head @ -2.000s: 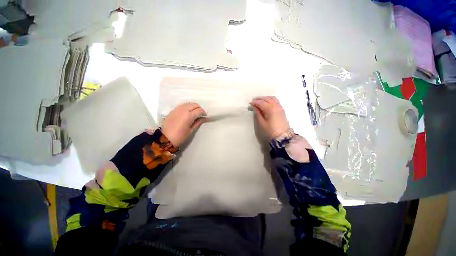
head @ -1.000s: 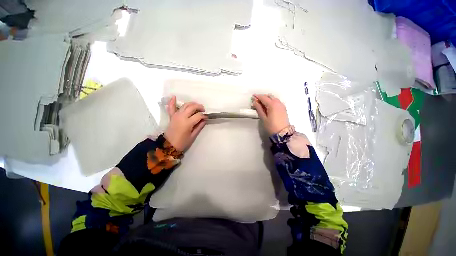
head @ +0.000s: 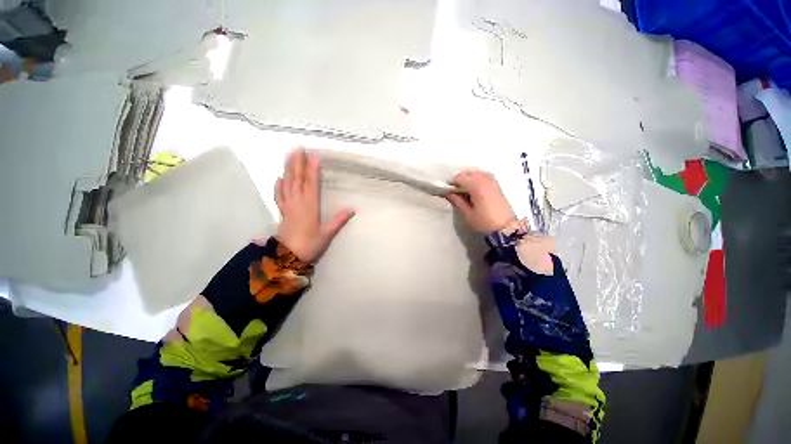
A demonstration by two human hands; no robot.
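Observation:
A pale grey-beige panel lies in front of me, its near end over the table edge against my body. Its far end shows a raised fold or edge running between my hands. My right hand pinches this edge at its right end between thumb and fingers. My left hand lies flat at the panel's upper left, fingers extended and thumb apart, slightly blurred. Whether the far part is a separate sheet cannot be told.
A small panel lies at left beside stacked notched pieces. Larger panels lie beyond. At right are a pen, a clear plastic bag, a tape roll, a pink-wrapped bundle and blue trays.
My left hand has let go of the raised edge and opened out flat at the upper left. My right hand still pinches the edge, slightly further right.

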